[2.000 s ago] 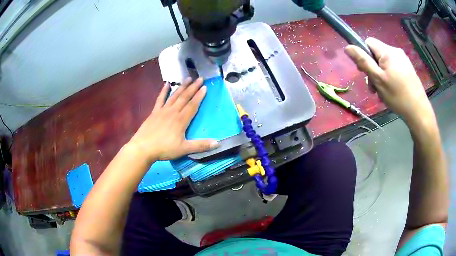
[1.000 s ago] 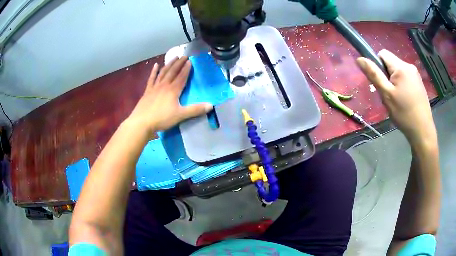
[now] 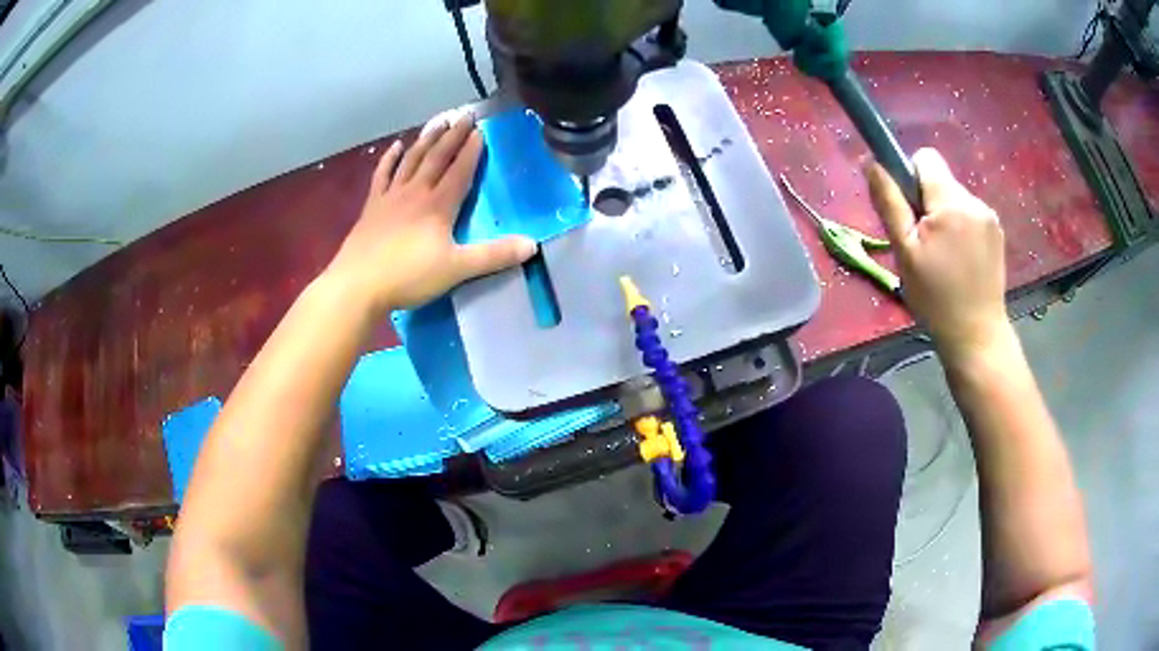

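A blue plate (image 3: 519,191) lies flat on the light grey drill press table (image 3: 610,293), its right corner under the drill chuck (image 3: 583,137). The thin bit reaches down at that corner; whether it touches cannot be told. My left hand (image 3: 426,229) holds the plate's left side, fingers along the far left and thumb on the near edge. My right hand (image 3: 938,235) is closed around the grey feed handle (image 3: 877,134), right of the drill head (image 3: 572,51).
A dark blue coolant hose (image 3: 666,388) rises at the table front. Blue plates (image 3: 388,413) are stacked at lower left, and another plate (image 3: 191,443) lies farther left. A green air blow gun (image 3: 854,252) lies right of the table. A red stool (image 3: 591,585) shows below.
The plate has turned and shifted toward the far left with my left hand, placing another corner under the bit. My right hand has lately swung the feed handle down and toward the left.
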